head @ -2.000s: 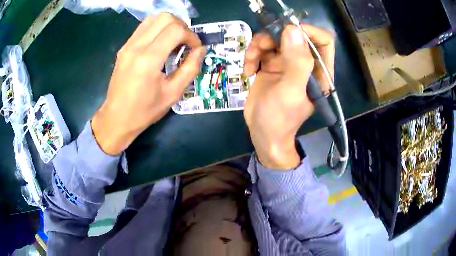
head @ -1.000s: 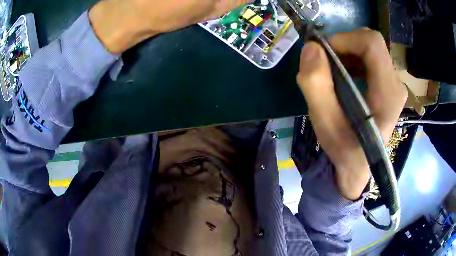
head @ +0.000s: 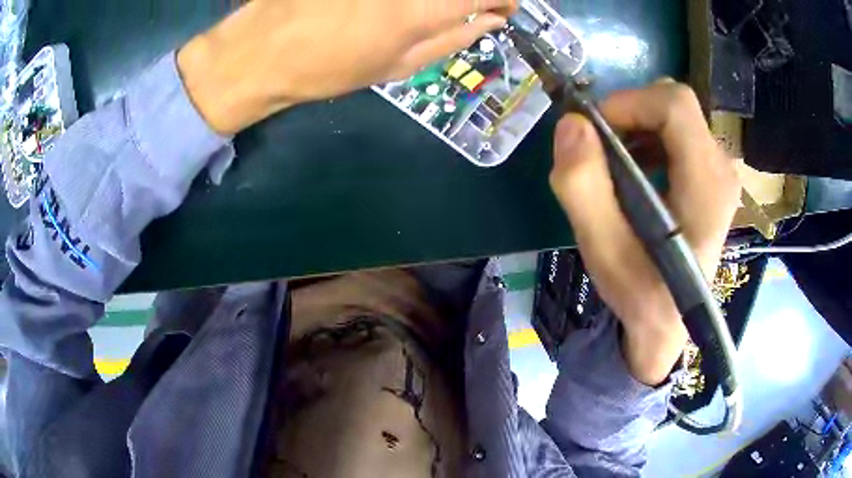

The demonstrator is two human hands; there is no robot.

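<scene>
A white socket housing [head: 488,152] lies tilted on the dark green mat at the top centre, with a green circuit board [head: 432,91] inside and a brass contact strip [head: 516,101] along its right part. My right hand [head: 645,177] holds the black soldering iron [head: 661,224], its tip end over the housing's upper part near my left fingers. My left hand [head: 355,51] reaches across the housing's upper left; its fingertips are at the top edge of the picture. Whether they grip a small part or only the housing, I cannot tell.
Another white housing [head: 42,131] lies at the far left. A cardboard tray [head: 768,198] and black boxes are at the upper right. A black bin [head: 553,297] with brass strips [head: 729,280] stands below bench height, partly behind my right hand. The bench's front edge crosses below the housing.
Since two seconds ago the view has shifted and the housing appears turned diagonally. The iron's tip end now points into the housing beside my left fingers. In the last second both hands moved little.
</scene>
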